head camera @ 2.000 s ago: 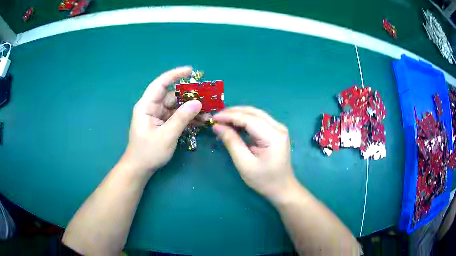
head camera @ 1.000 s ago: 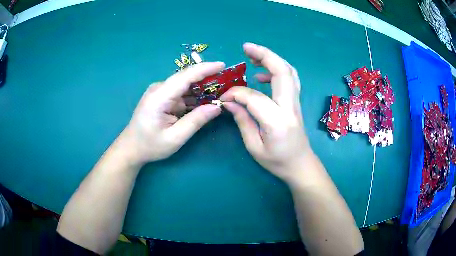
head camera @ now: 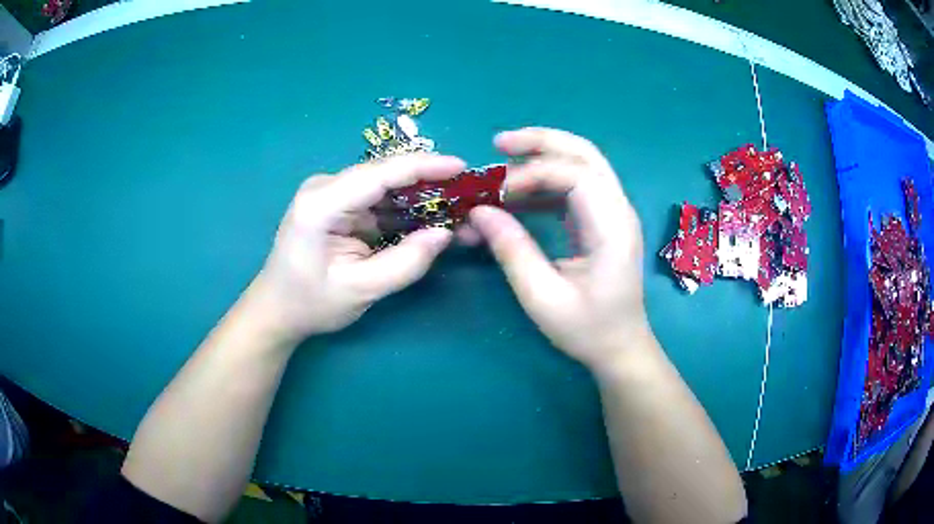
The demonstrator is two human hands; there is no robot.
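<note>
A red circuit board (head camera: 476,188) is held tilted between my two hands above the green bench. My left hand (head camera: 353,241) grips its left end between thumb and fingers. My right hand (head camera: 563,235) is at its right end, thumb at the lower edge and fingers at the far right side; it is slightly blurred. Small gold-yellow parts show on the board near my left thumb. A pile of loose gold and silver components (head camera: 397,131) lies on the bench beyond my left hand, partly hidden by it.
A loose stack of red boards (head camera: 753,220) lies at the right by a thin pale line. A blue tray (head camera: 852,154) of red boards stands at the far right. A white charger with cable (head camera: 8,100) is at the left edge. Pale strands (head camera: 876,43) lie at the top right.
The board was flat in my left hand, then tilted. My right hand was pinching a small component at it; now its thumb and fingers are on the board's right end.
</note>
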